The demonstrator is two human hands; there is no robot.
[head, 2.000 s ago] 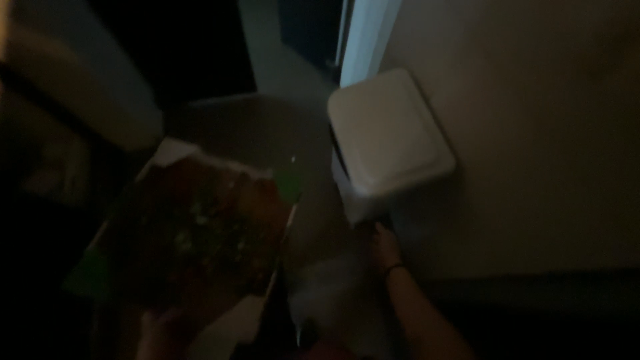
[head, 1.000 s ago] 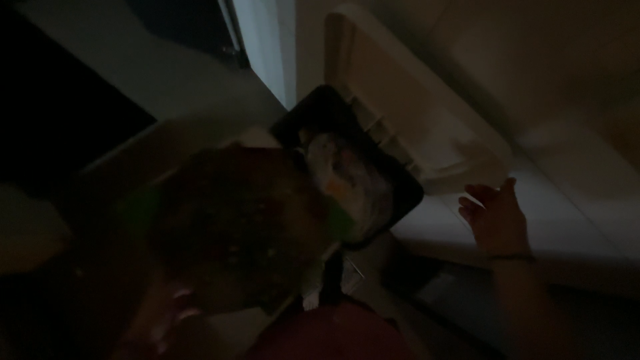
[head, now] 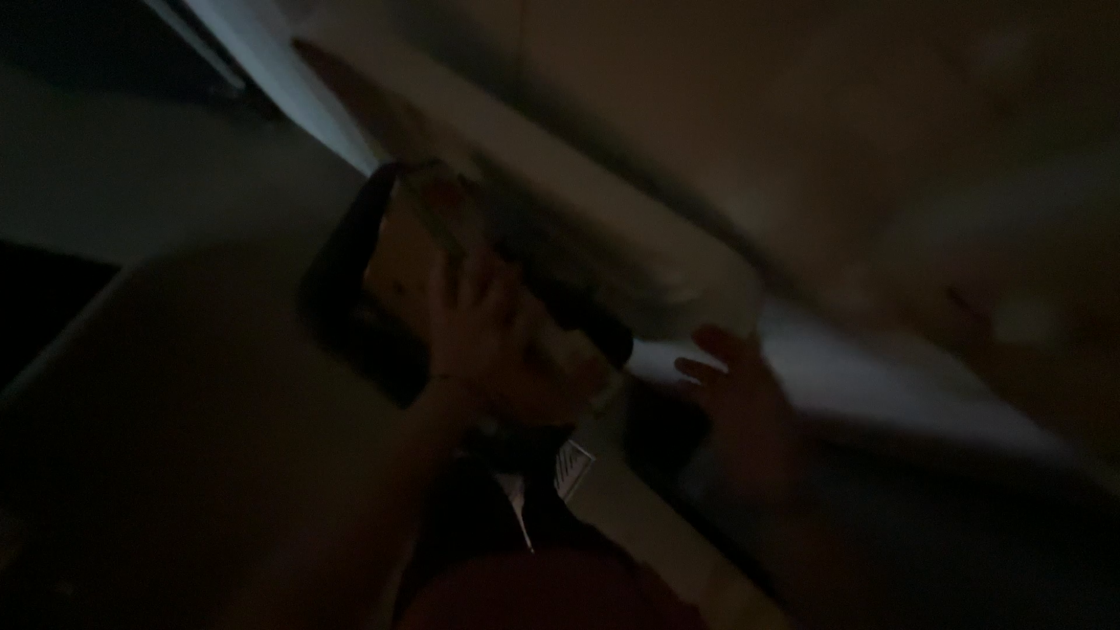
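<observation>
In dim, blurred light a dark bin (head: 341, 324) with a raised pale lid (head: 612, 210) stands below me. Flat in the bin's mouth lies a brownish box or piece of cardboard (head: 560, 372). My left hand (head: 472, 306) presses on it from above with the fingers spread. At the lid's lower right corner is my right hand (head: 735, 376), its fingers apart; whether it touches the lid is hard to tell. The bin's contents are hidden under the brownish piece.
A pale wall or cabinet face (head: 919, 376) rises behind and right of the bin. Floor (head: 175, 184) shows at the upper left. A dark reddish garment (head: 551, 595) and a white-striped item (head: 573, 470) are at the bottom.
The lid was down two seconds ago and stood raised one second ago. My left hand has moved from the lower left to over the bin. The bag seen inside it is now covered.
</observation>
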